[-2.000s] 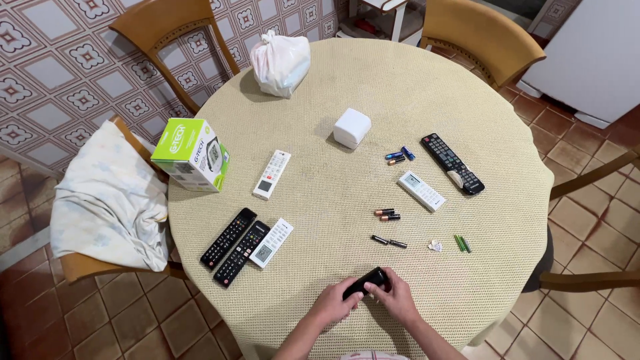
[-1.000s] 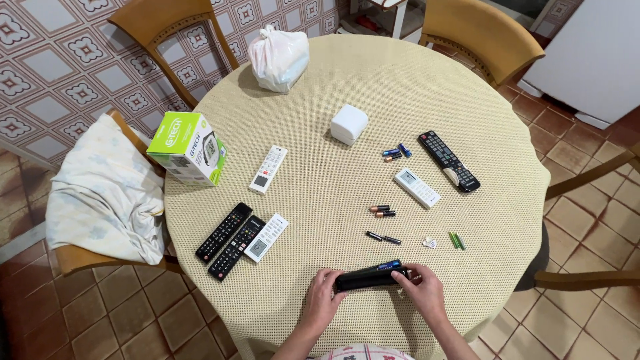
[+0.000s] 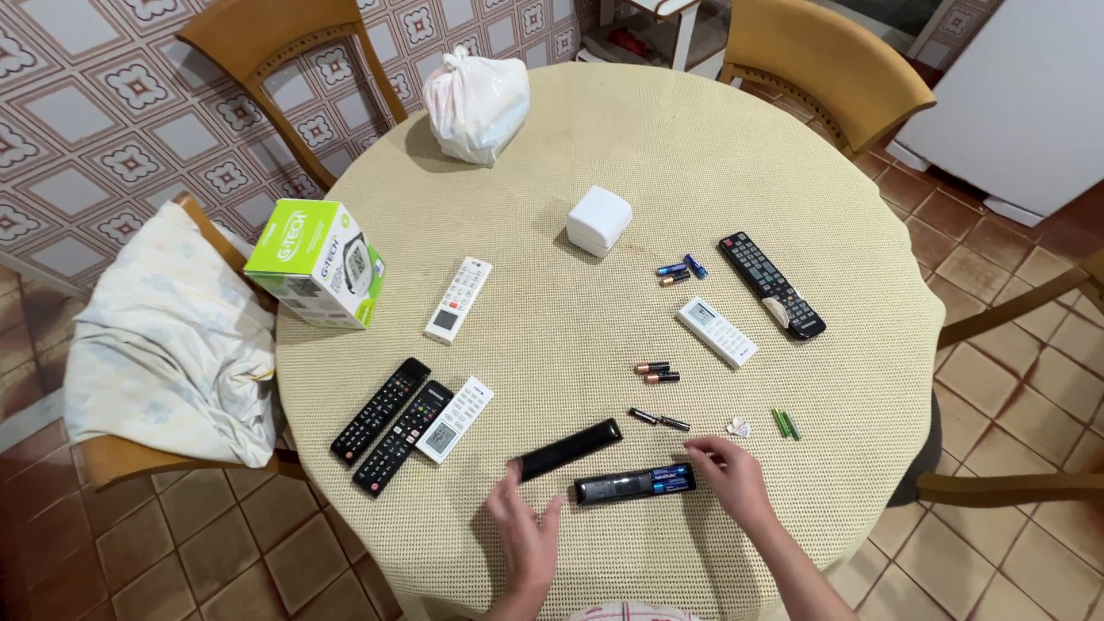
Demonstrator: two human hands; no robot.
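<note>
A black remote control (image 3: 634, 486) lies back up near the table's front edge, its battery bay uncovered with blue batteries (image 3: 673, 479) in its right part. Just behind and to the left rests a long black cover (image 3: 569, 448). My left hand (image 3: 526, 526), slightly blurred, is at the cover's left end with fingers apart and nothing held. My right hand (image 3: 724, 474) hovers off the remote's right end, thumb and fingers curved with a gap between. Two dark batteries (image 3: 659, 420), copper-topped batteries (image 3: 657, 373), green batteries (image 3: 786, 423) and a crumpled white scrap (image 3: 738, 427) lie beyond.
Left on the round table (image 3: 535, 328) are black remotes (image 3: 379, 411), white remotes (image 3: 459, 299) and a green-white box (image 3: 317, 263). Farther back sit a tied plastic bag (image 3: 477, 108) and a white container (image 3: 599, 222). On the right lie a black remote (image 3: 772, 286), a white remote (image 3: 717, 331) and blue batteries (image 3: 681, 270).
One second ago both hands held the black remote and its cover together. Now the two pieces lie apart on the cloth and both hands have let go.
</note>
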